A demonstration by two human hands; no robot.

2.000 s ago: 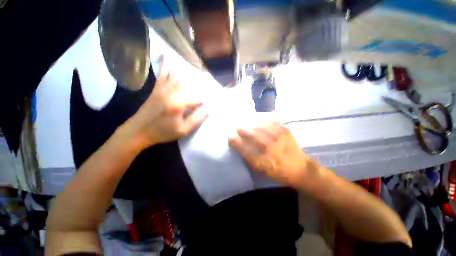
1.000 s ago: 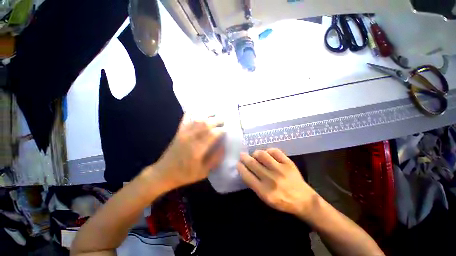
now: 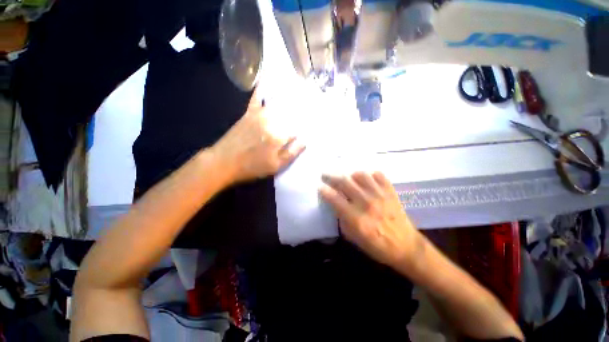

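A white strip (image 3: 304, 210) lies on the machine table below the needle area, its near end at the table's front edge. A black cut piece (image 3: 177, 113) lies beside and left of it. My left hand (image 3: 264, 143) rests on the white strip, fingers spread, left of the needle. My right hand (image 3: 374, 210) has its fingertips on the strip's right edge, nearer to me. The presser foot area (image 3: 327, 80) of the sewing machine (image 3: 481, 40) is washed out by glare, so whether cloth is under it cannot be told.
An oval grey plate (image 3: 242, 43) hangs left of the needle. Large shears (image 3: 577, 160), black-handled scissors (image 3: 487, 83) and a red-handled tool (image 3: 531, 92) lie at the right. A ruler (image 3: 467, 192) runs along the front edge. Stacked black cloth (image 3: 67, 80) is at the left.
Since one second ago, my left hand has moved forward, closer to the needle, with its fingers spread on the strip. The black piece has shifted and its curved notch no longer shows. The camera view has also shifted.
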